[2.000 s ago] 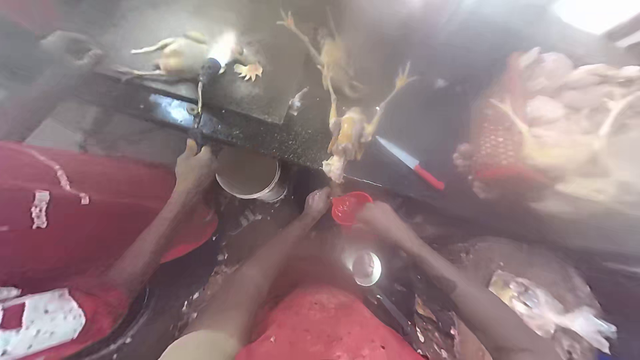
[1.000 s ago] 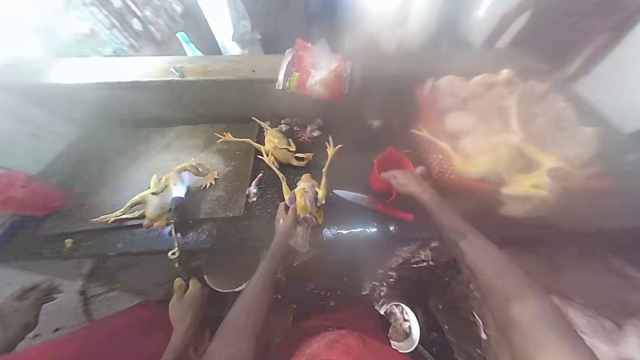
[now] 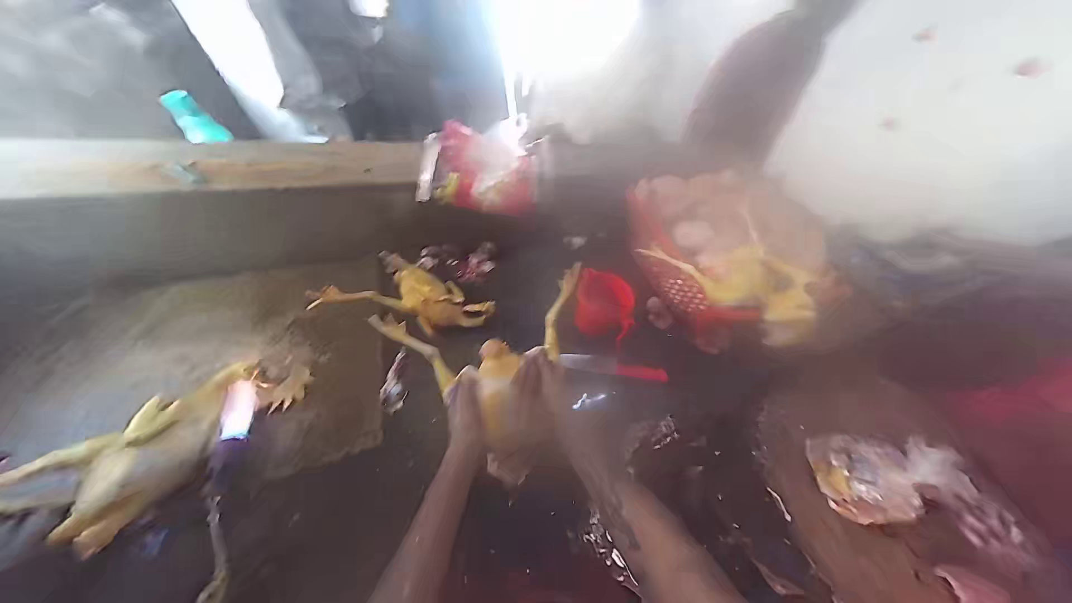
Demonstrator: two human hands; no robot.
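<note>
A plucked chicken carcass [image 3: 500, 402] with its feet spread upward lies between my hands on the dark wet counter. My left hand [image 3: 466, 409] grips its left side, and my right hand [image 3: 540, 389] grips its right side; blur hides the exact fingers. Just beyond my right hand lies a knife with a red handle [image 3: 643, 373], its blade pointing left. A red plastic cup [image 3: 605, 301] sits behind the knife. Another plucked chicken [image 3: 431, 297] lies behind and left of the held one.
At left, a gas torch [image 3: 228, 452] flames against a chicken [image 3: 138, 461] on a slab [image 3: 335, 410]. A red perforated basket [image 3: 682, 293] heaped with poultry stands at back right. A red plastic packet [image 3: 490, 172] rests by the back ledge [image 3: 327, 165]. Meat scraps [image 3: 871, 481] lie at lower right.
My right hand has let go of the red cup, which now stands on the counter, and has moved left onto the chicken. The view has shifted closer over the counter.
</note>
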